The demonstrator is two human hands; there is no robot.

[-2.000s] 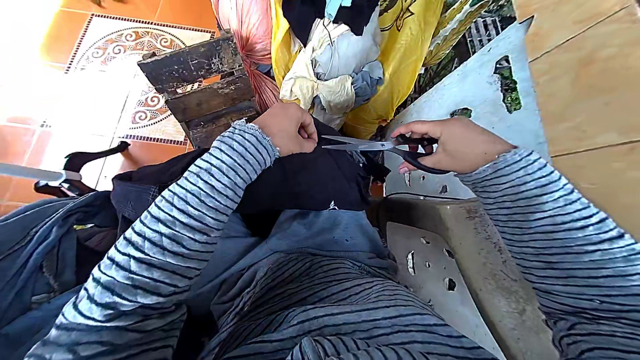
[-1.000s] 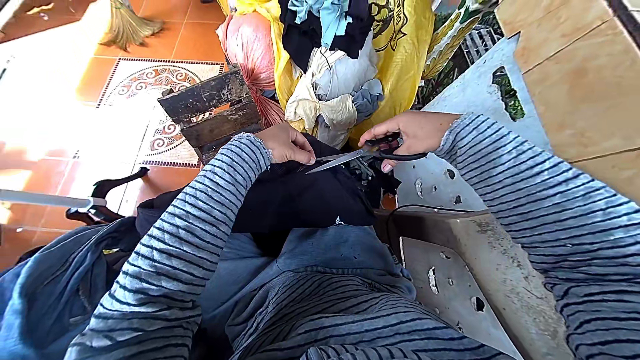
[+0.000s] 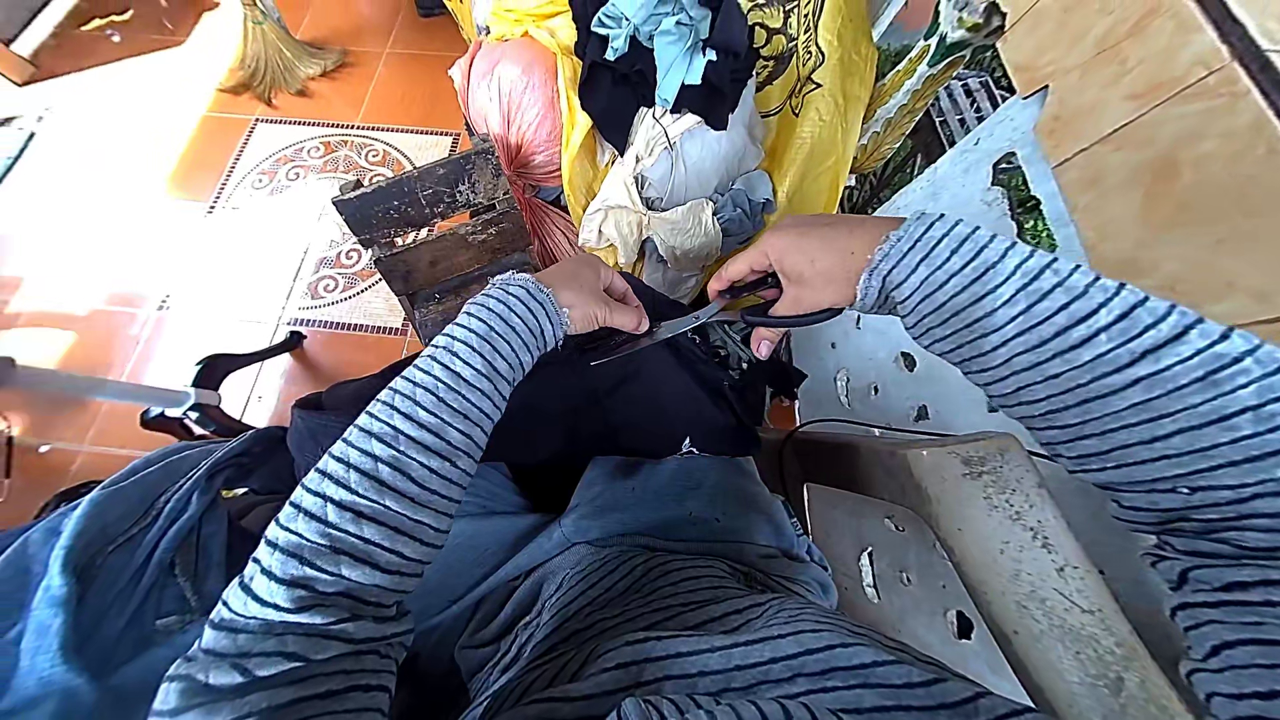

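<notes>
Black cloth [image 3: 620,400] lies across my lap. At its upper edge my left hand [image 3: 598,294] pinches the cloth between thumb and fingers. My right hand [image 3: 808,270] has its fingers in the black handles of a pair of scissors [image 3: 690,322], whose blades point left over the cloth, their tips just below my left fingertips. Whether the blades are fully closed is hard to tell. Frayed dark scraps [image 3: 745,365] hang under my right hand at the cloth's right end.
Ahead stand a yellow sack [image 3: 825,110], tied cloth bundles [image 3: 690,150] and a pink bag [image 3: 512,105]. A dark wooden slatted piece [image 3: 450,240] is at the left, with a straw broom [image 3: 285,60] beyond. Blue garments [image 3: 90,570] lie lower left. A worn concrete edge [image 3: 1040,560] runs at the right.
The scissors, level two seconds ago, now slant down to the left, their blades nearer my left fingers. The view has shifted, bringing the broom into sight.
</notes>
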